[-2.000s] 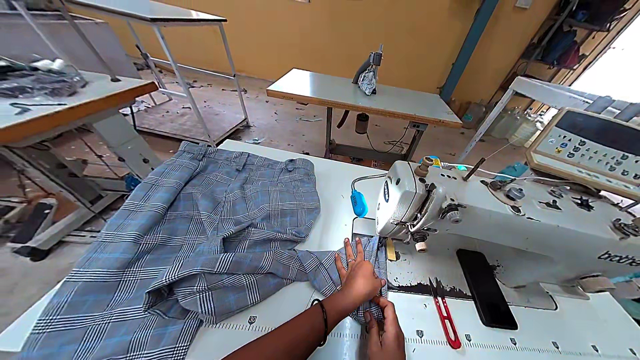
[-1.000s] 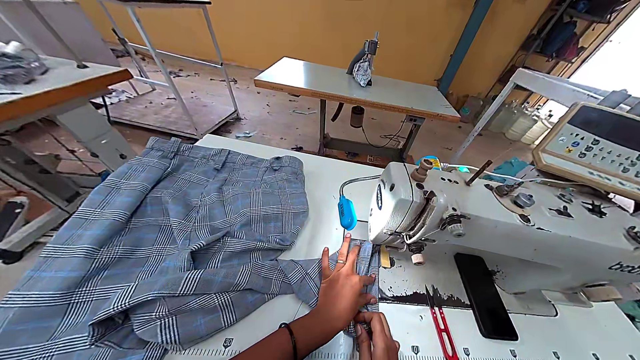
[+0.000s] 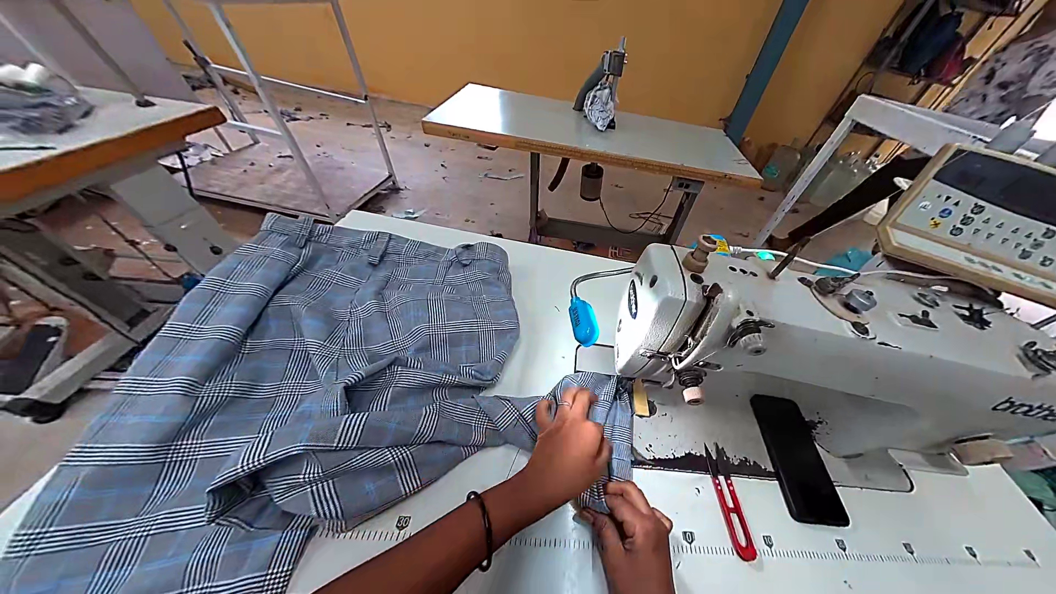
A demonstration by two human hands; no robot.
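Grey-blue plaid trousers [image 3: 396, 330] lie spread over the left of the white sewing table, one end running under the head of a Brother sewing machine [image 3: 660, 322]. On that end rests my left hand [image 3: 569, 445], fingers bent and bunched on the cloth just in front of the needle area, a dark band around its wrist. Nearer the table's front edge, my right hand [image 3: 631, 528] pinches the folded edge of the same cloth between thumb and fingers. The needle itself is hidden by the machine head and fabric.
Red-handled thread snips [image 3: 733, 511] and a black phone [image 3: 799, 460] lie right of my hands. A blue lamp [image 3: 583, 322] hangs left of the machine head. The control panel [image 3: 982, 214] stands at right. Another table [image 3: 528, 124] stands beyond, and one at far left.
My left hand's fingers, stretched out flat toward the machine a second ago, are now drawn in and bent on the cloth. My right hand still holds the lower edge.
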